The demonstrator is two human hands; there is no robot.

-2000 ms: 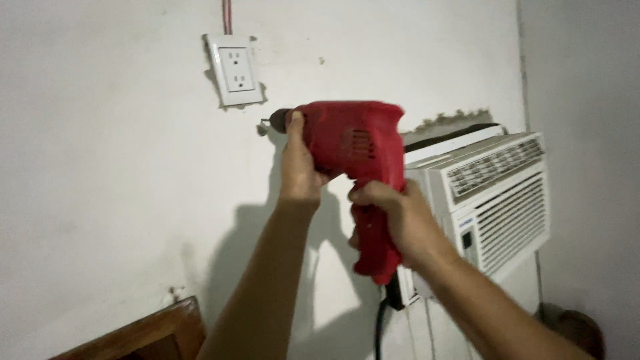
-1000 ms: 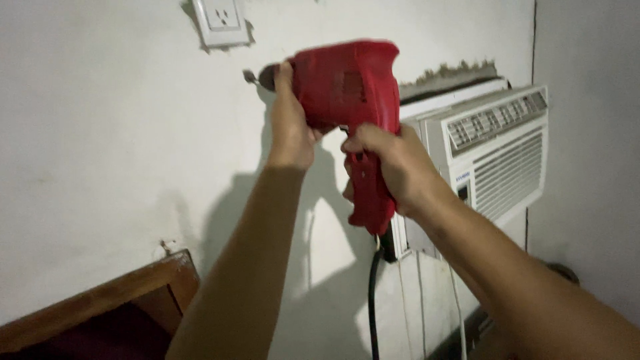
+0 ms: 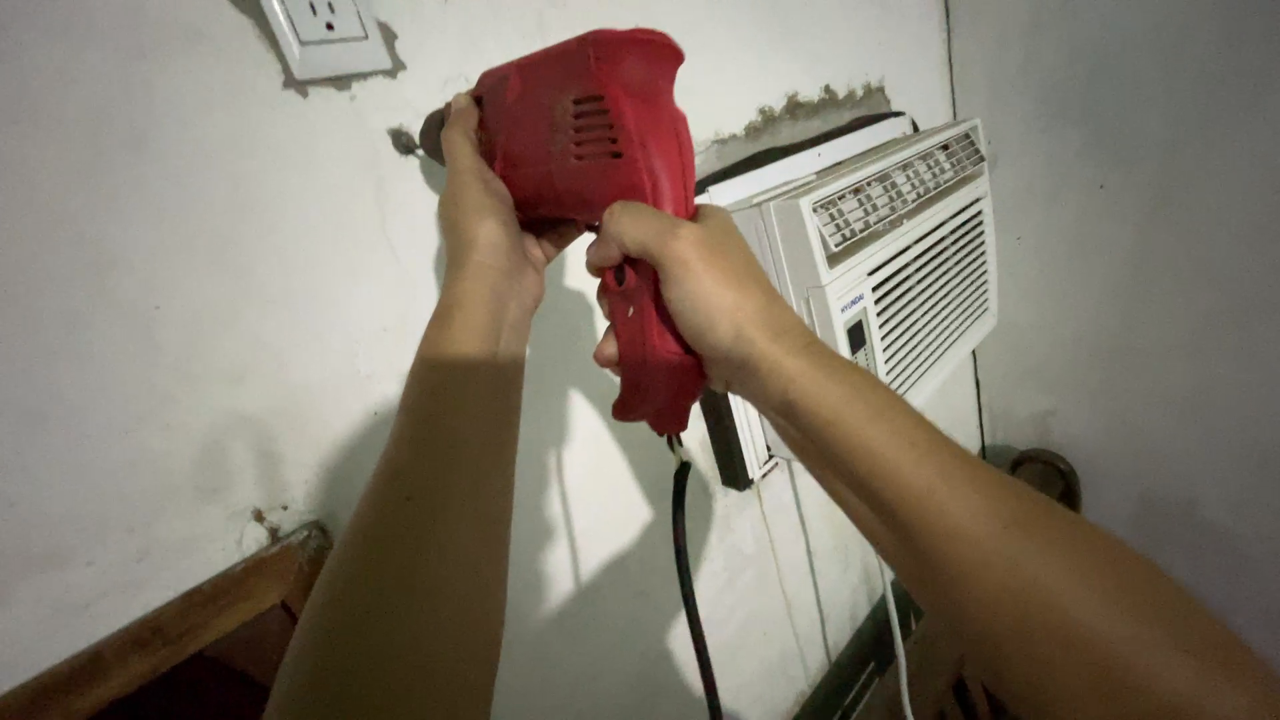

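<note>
A red corded power drill (image 3: 590, 130) is held up against the white wall (image 3: 220, 260), its chuck (image 3: 434, 134) pointing left at a dark chipped spot (image 3: 403, 141) in the plaster. The bit is barely visible, and how deep its tip sits cannot be told. My left hand (image 3: 490, 210) supports the front of the drill body from below, thumb near the chuck. My right hand (image 3: 690, 280) is closed around the rear pistol grip; its fingers by the trigger are partly hidden. From the grip's base a black power cord (image 3: 686, 570) hangs down.
A white wall outlet (image 3: 325, 35) is above and left of the drill. Close on the right, a window-type air conditioner (image 3: 900, 270) juts from the wall. A wooden frame (image 3: 190, 625) stands at lower left. A white cord (image 3: 895, 640) hangs at lower right.
Both hands keep hold of the drill throughout. The bit shows more plainly in the earlier frames, with the chuck now close to the chipped spot. The view has shifted downward.
</note>
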